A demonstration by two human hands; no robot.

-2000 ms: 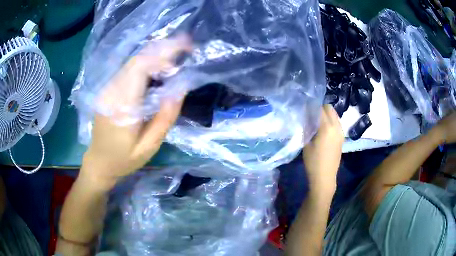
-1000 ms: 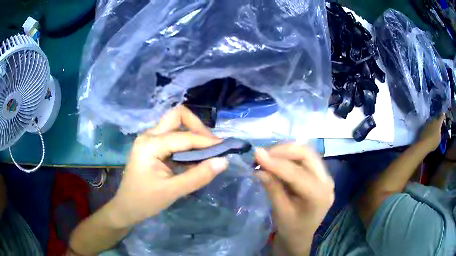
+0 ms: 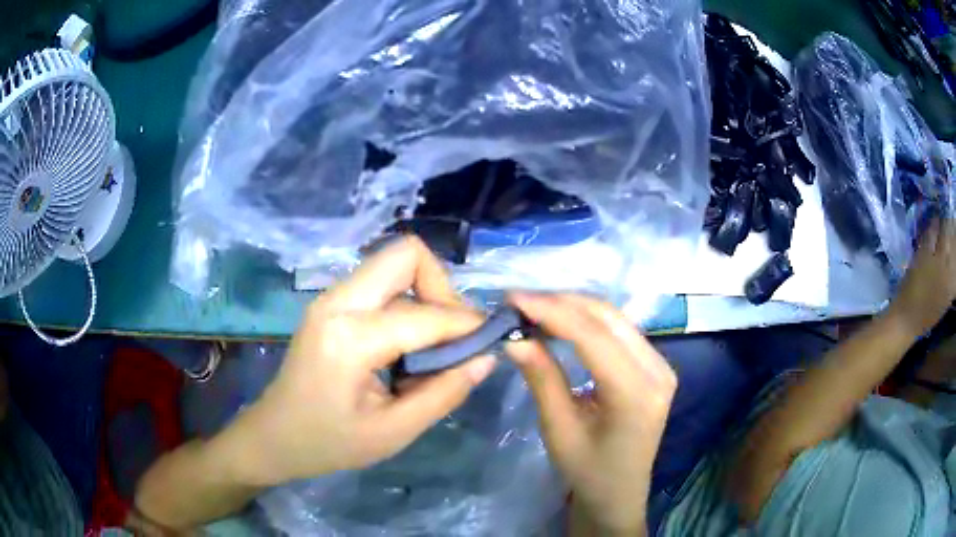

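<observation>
My left hand [image 3: 367, 362] holds a curved black moulded part [image 3: 456, 349] between thumb and fingers, in front of the bench edge. My right hand [image 3: 598, 378] pinches a small shiny round piece [image 3: 516, 335] against the part's right end. The fingertips hide how far it sits in the part. A large clear plastic bag [image 3: 545, 84] lies on the bench behind my hands. Its open mouth shows black parts [image 3: 493, 192] and the blue tray [image 3: 540, 229]. A second clear bag [image 3: 419, 477] lies at my lap, below the hands.
A white fan [image 3: 52, 189] stands at the left. A pile of black parts [image 3: 750, 136] lies on a white sheet [image 3: 812, 246] at the right, one part [image 3: 769, 278] near its front edge. Another person's arm [image 3: 828, 388] reaches to a clear bag [image 3: 865, 136] at the far right.
The hands left the large bag and came together over the lap bag. Since a second ago, the right hand has closed against the black part's end, and the part has tilted up to the right.
</observation>
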